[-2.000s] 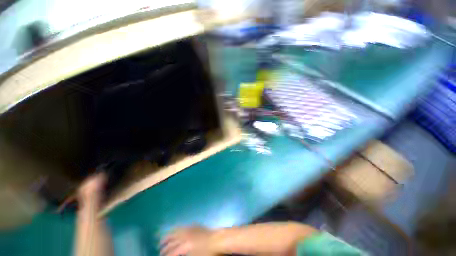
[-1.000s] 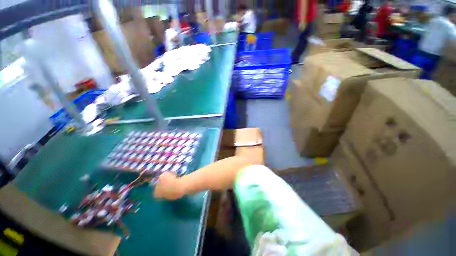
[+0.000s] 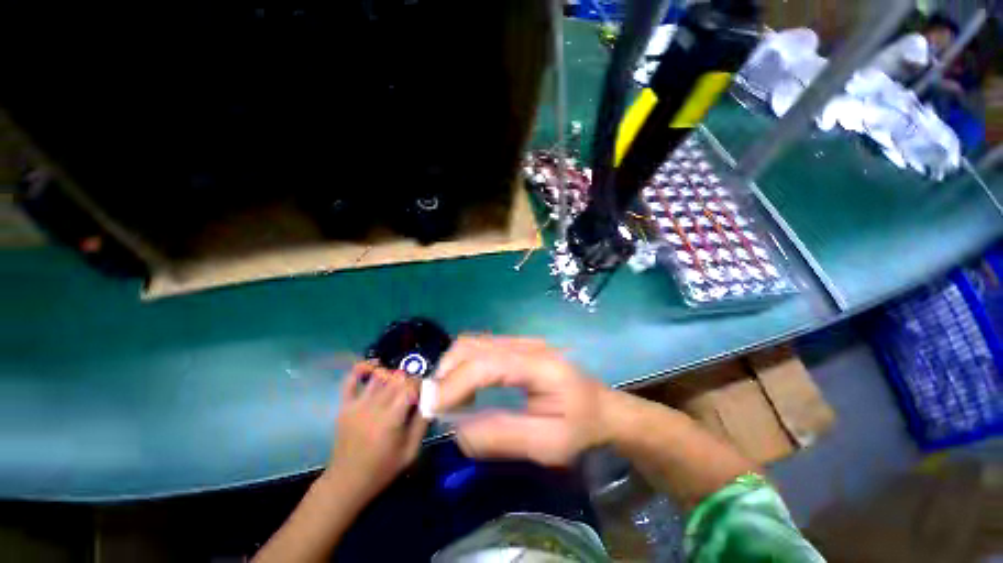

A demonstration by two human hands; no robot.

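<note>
A glossy black housing (image 3: pixel 412 343) with a pale ring lies at the bench's front edge, at my left hand's fingertips. My left hand (image 3: pixel 379 423) has its fingers curled against the housing's near side. My right hand (image 3: pixel 522 396) is just right of it, with a small white part (image 3: pixel 428 398) between thumb and fingers. The black power screwdriver (image 3: pixel 649 127) with yellow bands hangs over the bench, its nose above the loose wired parts (image 3: pixel 559 181). The blister tray (image 3: pixel 720 236) holds rows of silver-white and red parts.
A large open carton (image 3: pixel 341 255) with black housings in its dark interior stands at the back left. A dark cylindrical object (image 3: pixel 83 236) with an orange mark is left of it. White wrapped material (image 3: pixel 869 99) lies farther along. A blue crate (image 3: pixel 951 352) and cardboard (image 3: pixel 759 401) are at right.
The view has swung back from the tray and aisle to the carton. My right hand has come from beside the tray to the housing and now holds a small white part. My left hand is back in view.
</note>
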